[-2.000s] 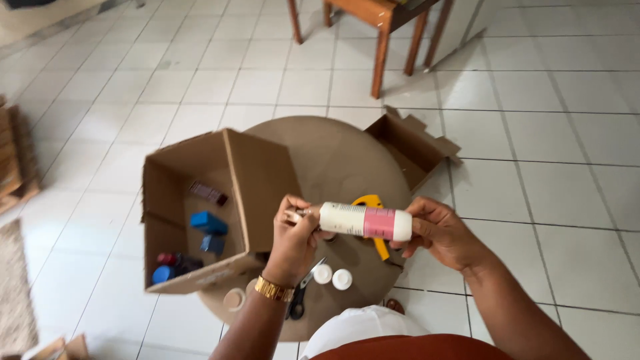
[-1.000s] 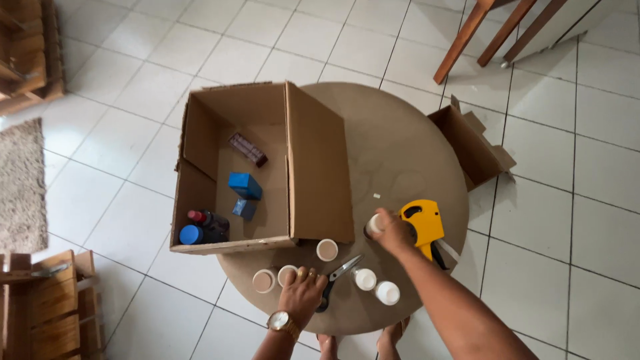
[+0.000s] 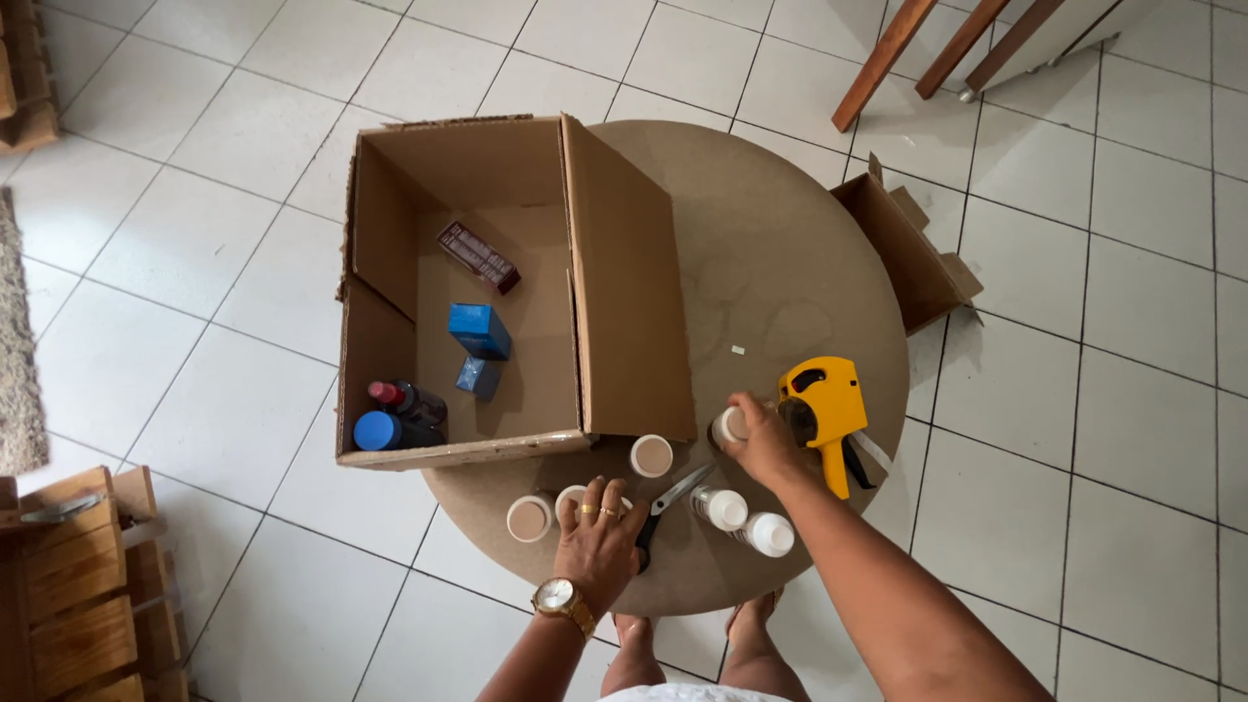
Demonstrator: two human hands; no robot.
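Note:
My right hand [image 3: 765,444] is closed around a small round container [image 3: 729,427] standing on the round table, just left of a yellow price labeling gun [image 3: 829,409]. My left hand [image 3: 597,541] rests over beige-topped containers [image 3: 572,502], fingers spread; whether it grips one is hidden. Another beige-topped container [image 3: 529,518] is left of it, and one more [image 3: 651,455] stands above it. Black-handled scissors [image 3: 680,489] lie between my hands, beside two white-capped bottles [image 3: 766,534]. A small white label [image 3: 738,350] lies on the tabletop.
An open cardboard box [image 3: 629,292] on the table's left holds blue boxes [image 3: 479,331], a dark red carton [image 3: 478,257] and bottles, one blue-capped [image 3: 377,430]. Behind the table's right edge is another cardboard box [image 3: 912,249]. Wooden crates [image 3: 78,595] stand lower left; wooden furniture legs [image 3: 882,63] are upper right.
Two seconds ago both hands held up a white and pink bottle; it is no longer held up. Both hands have come down to the containers on the table. The view has shifted.

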